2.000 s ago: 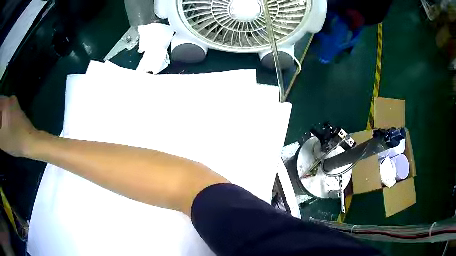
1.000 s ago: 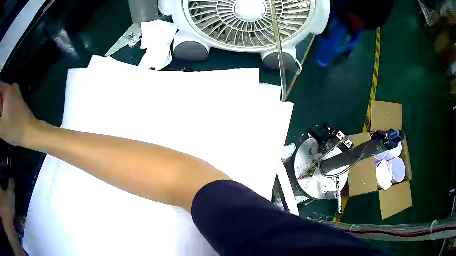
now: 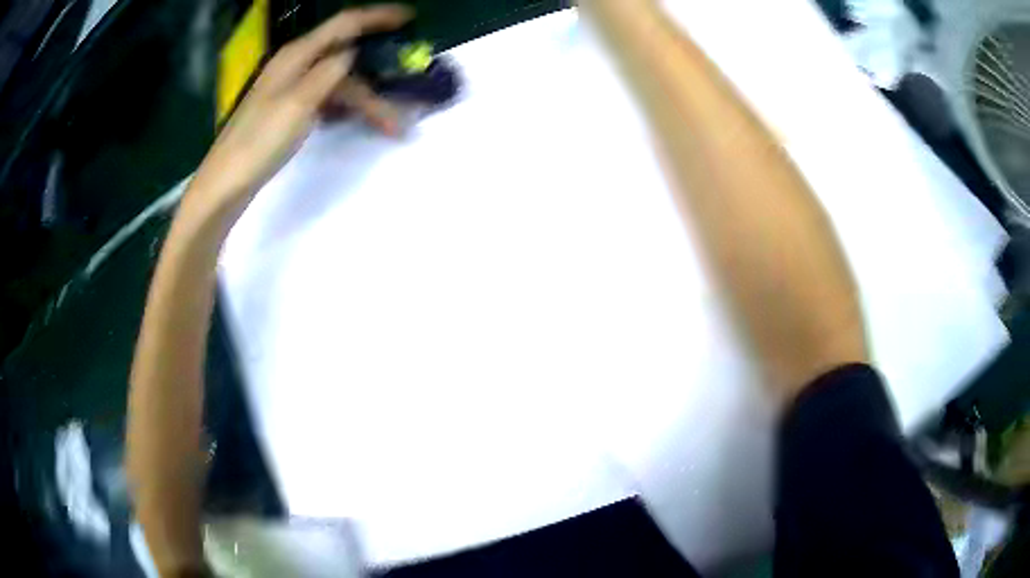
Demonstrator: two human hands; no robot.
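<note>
My left hand [image 3: 311,90] is at the upper left, blurred, with its fingers around a dark circuit board [image 3: 416,57] that has a bright yellow-green part. A dark bundle, probably its cord [image 3: 443,88], hangs at the board's right side. The board is over the far left edge of the white sheets [image 3: 486,271]. My right forearm crosses the sheets from the lower right to the top edge. My right hand is cut off by the top of the picture, so its grip is hidden.
A white fan [image 3: 1000,113] stands at the upper right, with a crumpled white wipe [image 3: 892,40] beside it. A pale roll [image 3: 277,548] lies at the near left. Yellow marking [image 3: 243,57] shows at the upper left, over a dark green surface.
The view has swung left, so the fan is now at the right edge and the carton is gone. My left hand has come into view with the board. My right hand has left the picture.
</note>
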